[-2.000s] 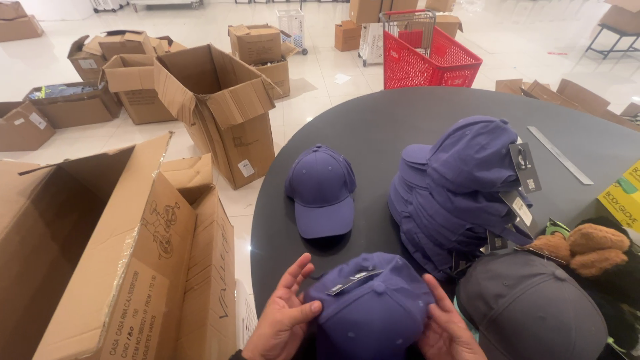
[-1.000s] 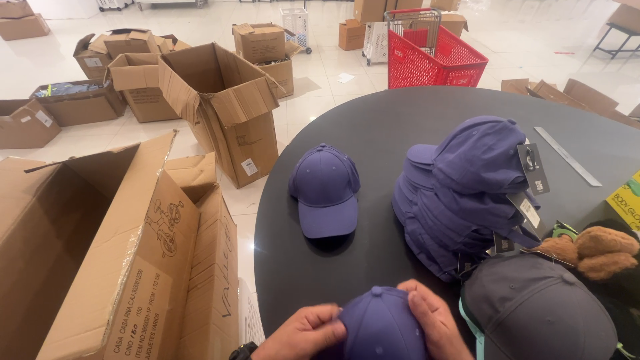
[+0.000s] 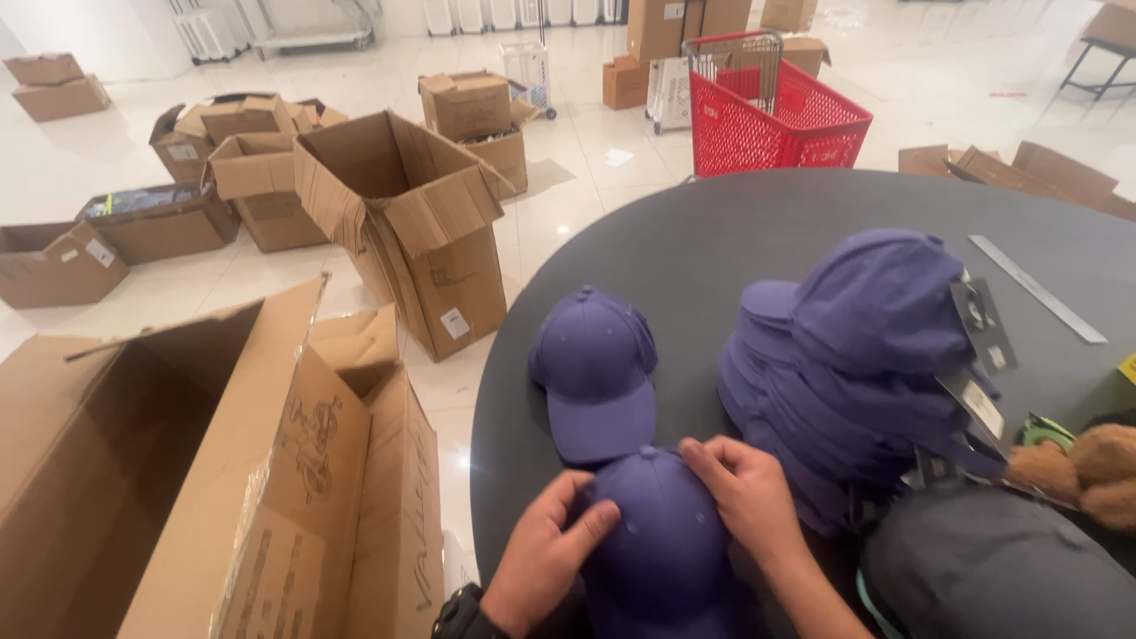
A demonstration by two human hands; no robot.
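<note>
Between my left hand [image 3: 555, 550] and my right hand [image 3: 745, 497] is a purple baseball cap [image 3: 661, 541], pinched at both sides of its crown, with its brim toward me. Just beyond it, a second purple cap [image 3: 599, 373] lies on the round dark table [image 3: 674, 240], brim also toward me. A stack of purple caps [image 3: 852, 373] with hang tags stands to the right of my right hand. Nearer on the right is a dark grey cap [image 3: 994, 568]. The underside of the held cap is hidden.
Large open cardboard boxes [image 3: 337, 461] stand close on the left, with another tall open box [image 3: 444, 257] beyond. A red shopping cart [image 3: 772, 124] is behind the table. On the table's right lie a flat metallic strip [image 3: 1038, 288] and brown plush items [image 3: 1105, 470].
The held cap has turned: the back opening and strap seen two seconds ago no longer show. Both hands have moved from its lower sides to its upper crown, and the cap is now close to the lying one.
</note>
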